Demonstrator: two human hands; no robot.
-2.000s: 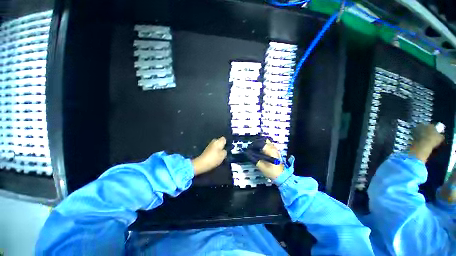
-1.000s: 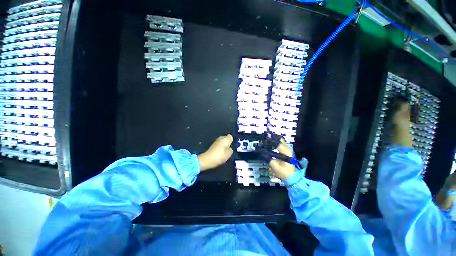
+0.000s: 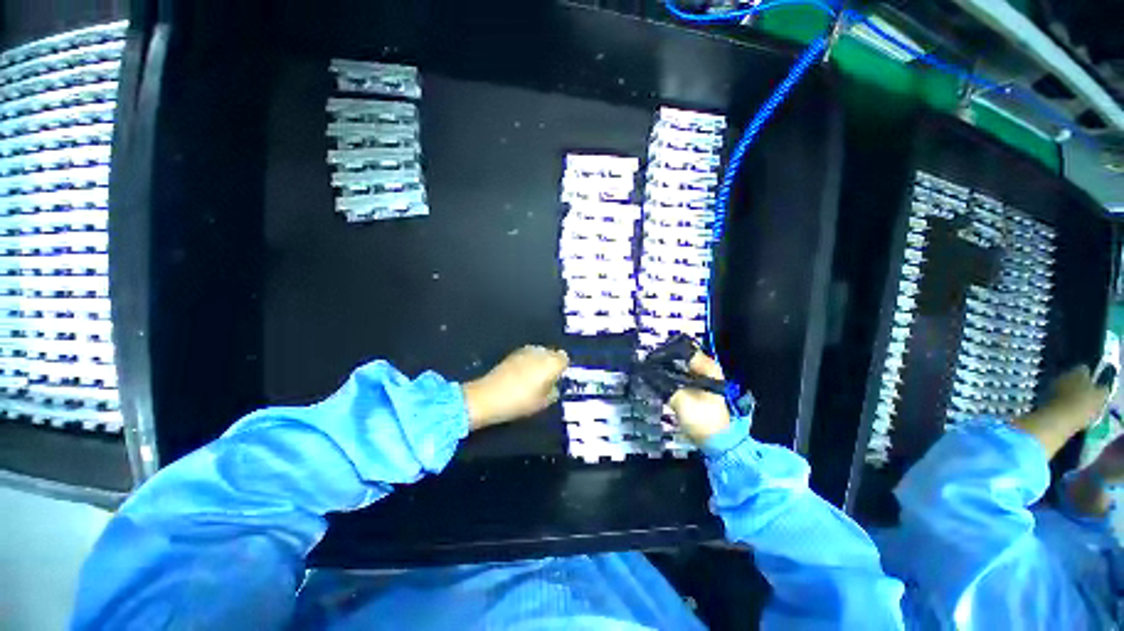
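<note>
Silver notched metal parts lie in two close columns (image 3: 600, 269) (image 3: 682, 234) in the black tray (image 3: 493, 518) in front of me. My left hand (image 3: 518, 385) is at the left end of one silver part (image 3: 594, 382), fingertips pinched on its end, just above the lower group (image 3: 595, 431). My right hand (image 3: 699, 401) is shut on a black air gun (image 3: 666, 367), its front over the right side of that part. The gun and my hand hide the part's right end and some of the right column.
A short column of duller parts (image 3: 377, 142) lies at the tray's upper left. A filled tray (image 3: 62, 234) stands at the left. A blue coiled hose (image 3: 758, 123) hangs down the right. Another worker's arm (image 3: 986, 493) is beside the right tray (image 3: 851, 487).
The silver part between my hands now sits slightly lower, close to the lower group. The gun has shifted a little to the right. The neighbour's hand has moved to the right edge.
</note>
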